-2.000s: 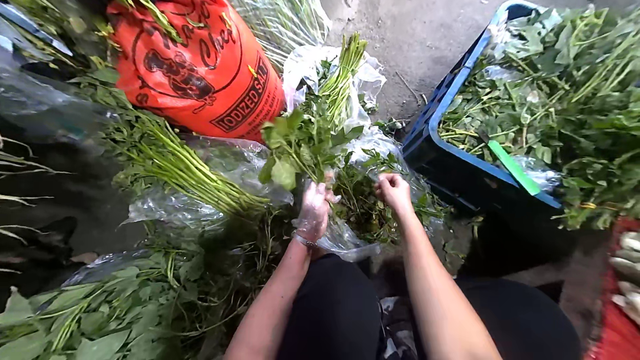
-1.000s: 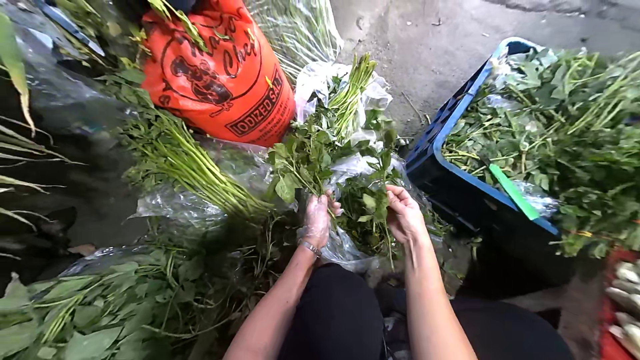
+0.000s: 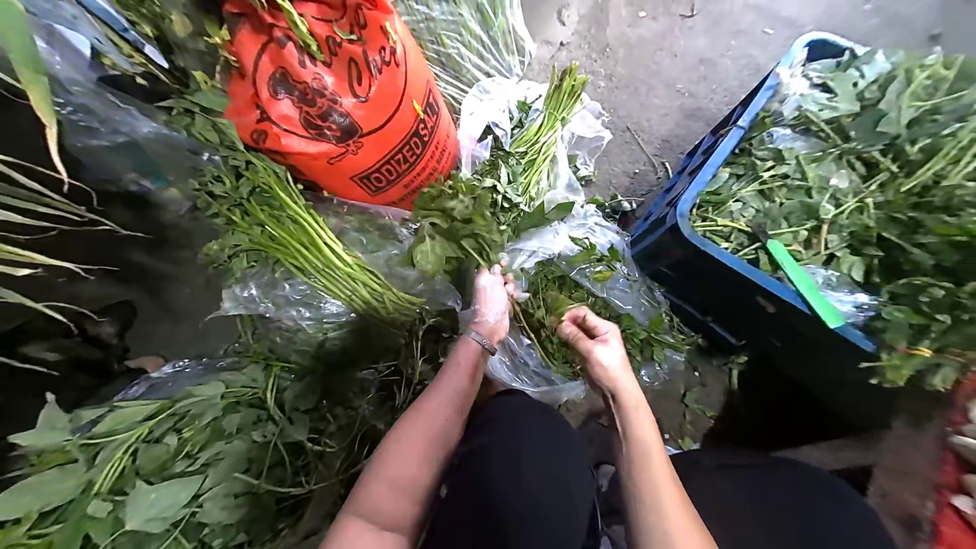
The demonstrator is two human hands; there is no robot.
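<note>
My left hand (image 3: 492, 301) is closed around the stems of a small bunch of leafy greens (image 3: 457, 229), whose leaves spread up and to the left. To its right, my right hand (image 3: 591, 335) has its thumb and fingers pinched together; whether a leaf or stem is between them cannot be told. Below and between both hands lie loose greens (image 3: 557, 305) in an open clear plastic bag (image 3: 526, 370). Just beyond my left hand, a bundle of green stems (image 3: 549, 130) rests on whitish plastic.
A red printed salt sack (image 3: 343, 99) stands at upper left, beside a long-stemmed bundle (image 3: 328, 259). Broad-leaved greens (image 3: 152, 473) lie lower left. At right, a blue plastic crate (image 3: 686, 206) holds greens and a green-handled knife (image 3: 804, 282).
One second ago my right hand held a leafy sprig upright beside the bunch; that sprig no longer shows there, and the hand is lower with its fingers pinched. My left hand still grips the bunch.
</note>
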